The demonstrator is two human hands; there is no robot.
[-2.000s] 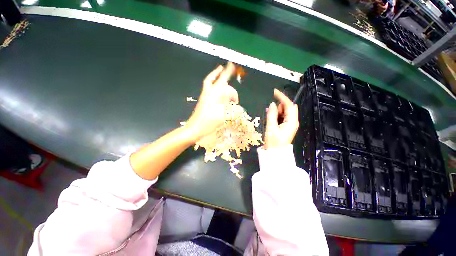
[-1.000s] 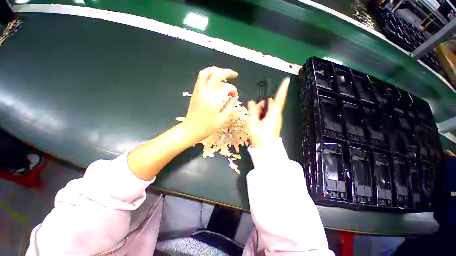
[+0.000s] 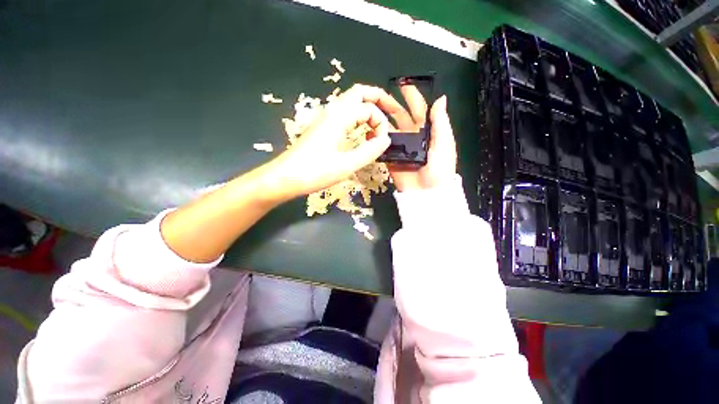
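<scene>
A black plastic housing (image 3: 407,148) with an open window lies in my right hand (image 3: 430,150), above the right edge of the pile. Fingers of my right hand show through the window. My left hand (image 3: 347,134) is at the housing's left side, its fingertips bent close to the solid lower block. Whether it pinches a small piece cannot be made out. A loose heap of small pale pieces (image 3: 339,195) lies on the dark green bench, partly hidden under my left hand and forearm. A few pieces lie scattered beyond it.
A stack of glossy black blister trays (image 3: 530,229) with housings in its pockets stands close on the right. A white strip (image 3: 410,30) and a brighter green belt (image 3: 441,17) run behind. Red stools show at lower left and below the bench. A dark-clothed person is partly visible at lower right.
The view has shifted, so bench and trays sit higher in the picture. The housing now shows clearly in my right hand, and my left hand has come up against it. Pale pieces show more spread out.
</scene>
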